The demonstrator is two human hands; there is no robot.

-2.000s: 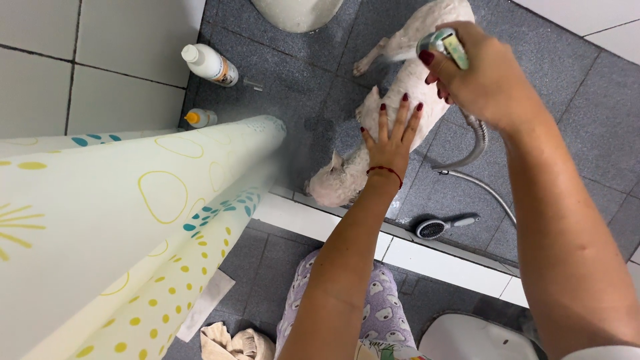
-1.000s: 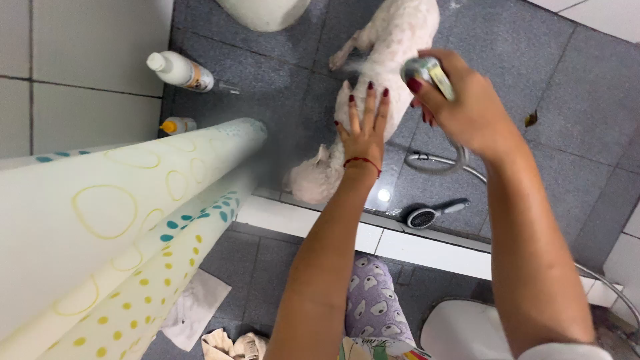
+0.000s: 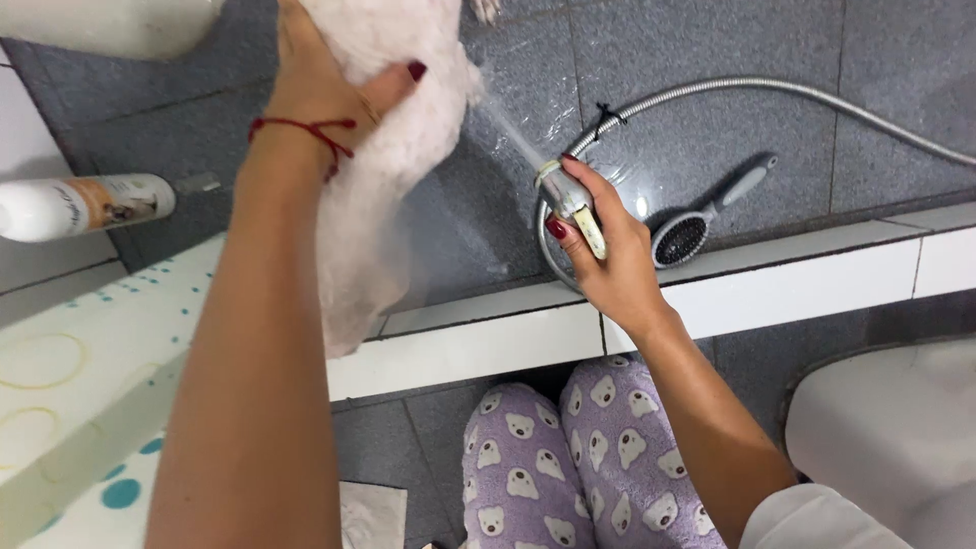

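Observation:
A wet white dog (image 3: 412,130) stands on the grey shower floor tiles, its head low by the white-tiled curb. My left hand (image 3: 328,84) grips the dog's side, thumb across its back and fingers hidden on the far side. In my right hand (image 3: 610,236) is a chrome handheld sprayer (image 3: 563,191) with a cream lever; its water jet hits the dog's body or leg. A metal shower hose (image 3: 732,82) curves from behind that hand to the right. Just right of my right hand lies a grey pet brush (image 3: 682,238) with dark bristles.
A white shampoo bottle (image 3: 145,200) lies or stands at the left; which is unclear. A patterned shower curtain (image 3: 99,366) hangs at lower left. The low white curb (image 3: 793,286) crosses the view. A white fixture (image 3: 107,27) is at top left, another (image 3: 884,427) at lower right, cloth (image 3: 374,511) below.
My left hand has gone from lying flat on the dog with spread fingers to gripping its side. My right hand has brought the sprayer down beside the brush, its jet now pointing up-left. The view has shifted closer.

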